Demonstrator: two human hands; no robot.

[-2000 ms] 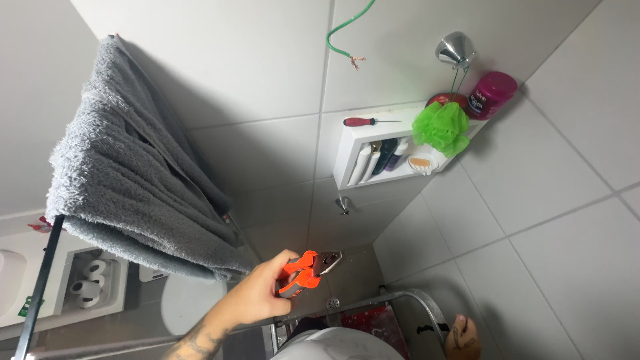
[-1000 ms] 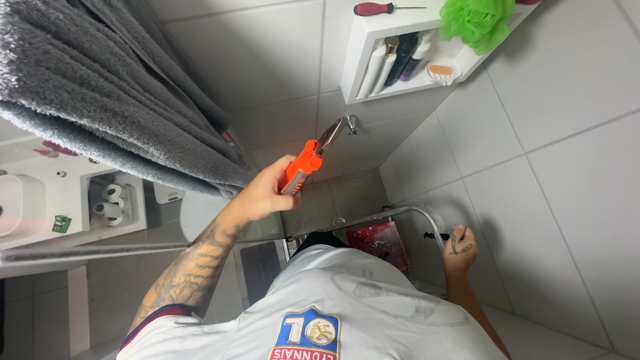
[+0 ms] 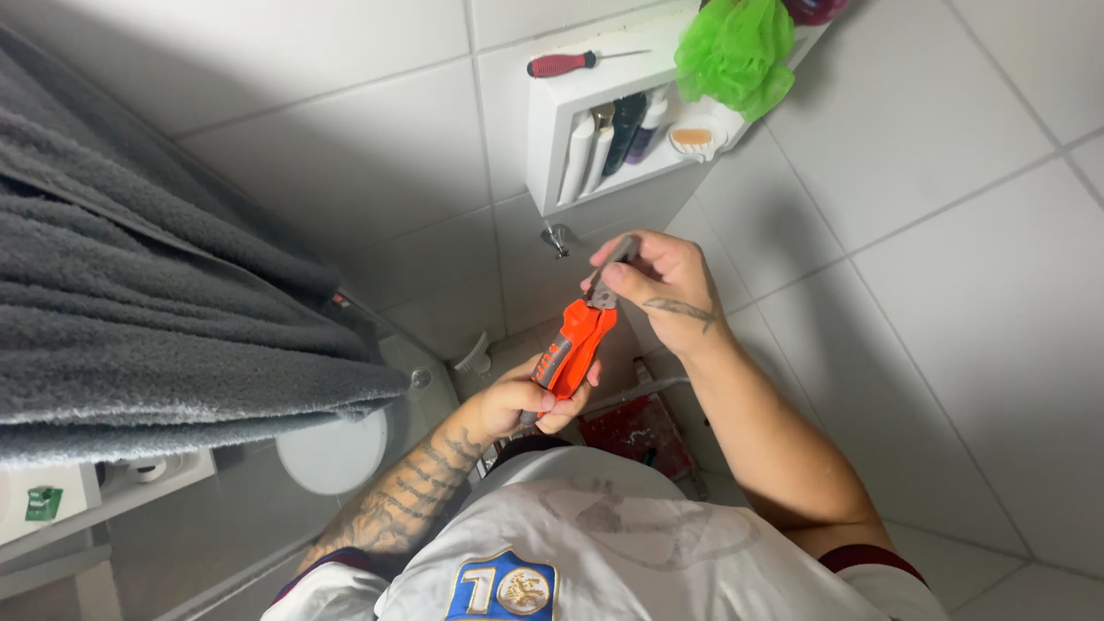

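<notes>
Near the middle of the view, my left hand [image 3: 526,401] is closed around the lower handle ends of orange-and-grey pliers [image 3: 582,332]. The pliers point up and to the right. My right hand [image 3: 668,289] pinches their grey metal jaws between thumb and fingers. The handles are close together with a narrow gap between them. A metal wall fitting [image 3: 558,241] sits just up and to the left of my right hand. Above it, a screwdriver with a red and black handle [image 3: 561,65] lies on top of a white wall shelf [image 3: 545,142].
Bottles [image 3: 634,129] and a soap dish [image 3: 700,129] are in the shelf, with a green mesh sponge [image 3: 737,56] beside them. A grey towel [image 3: 172,328] hangs at the left. Below are a white toilet lid [image 3: 332,453] and a red paint-spotted surface [image 3: 638,431].
My right hand has come off the curved metal rail and taken hold of the pliers' jaws. My left hand still holds the pliers, now by the handle ends.
</notes>
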